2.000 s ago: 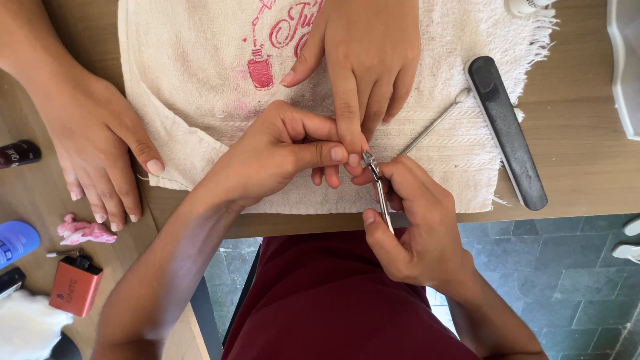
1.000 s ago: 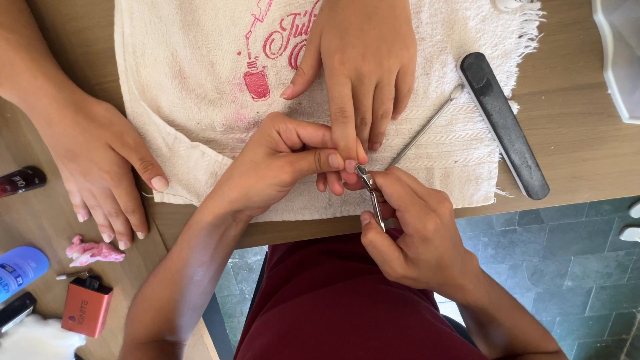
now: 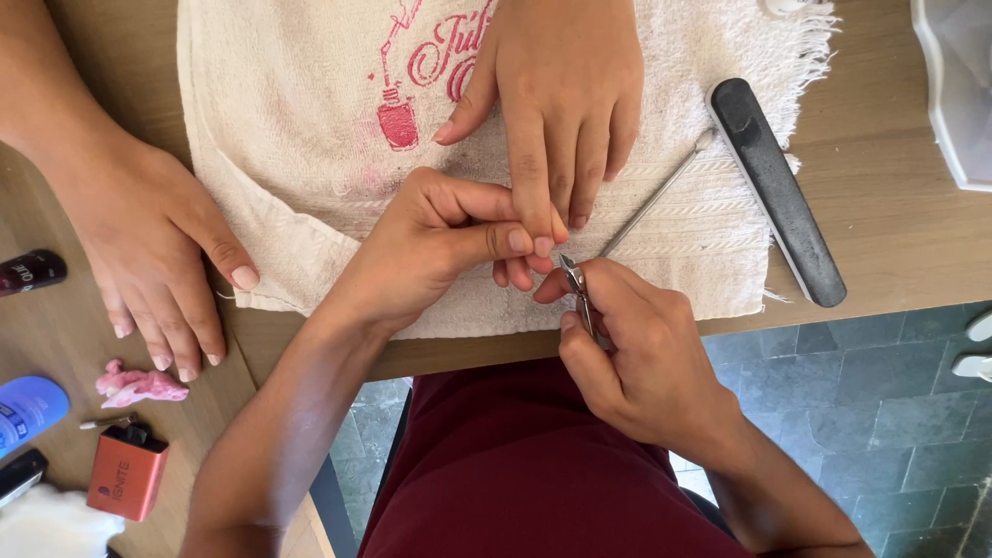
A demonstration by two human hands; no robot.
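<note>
My left hand (image 3: 434, 240) pinches the index fingertip of another person's hand (image 3: 573, 85), which reaches down from the top over a cream towel (image 3: 294, 139). In my right hand (image 3: 651, 349) are metal cuticle nippers (image 3: 575, 280), their jaws just right of that fingertip; a small gap shows between them. A slim metal cuticle pusher (image 3: 659, 190) lies on the towel above my right hand. Right of it, a black nail file (image 3: 779, 194) rests across the towel's fringed edge. The person's other hand (image 3: 163, 248) lies flat at the left, its thumb at the towel's edge.
Along the left stand or lie a dark bottle (image 3: 31, 271), a blue container (image 3: 29, 415), a pink crumpled wad (image 3: 139, 385), an orange box (image 3: 128, 473) and white cotton (image 3: 58, 523). A clear plastic tray (image 3: 961, 101) sits at the upper right. The wooden table's front edge (image 3: 488, 347) runs below the towel.
The nippers in my right hand were at the held fingertip in the earlier frames; their jaws are now slightly away from it. My left hand keeps its pinch.
</note>
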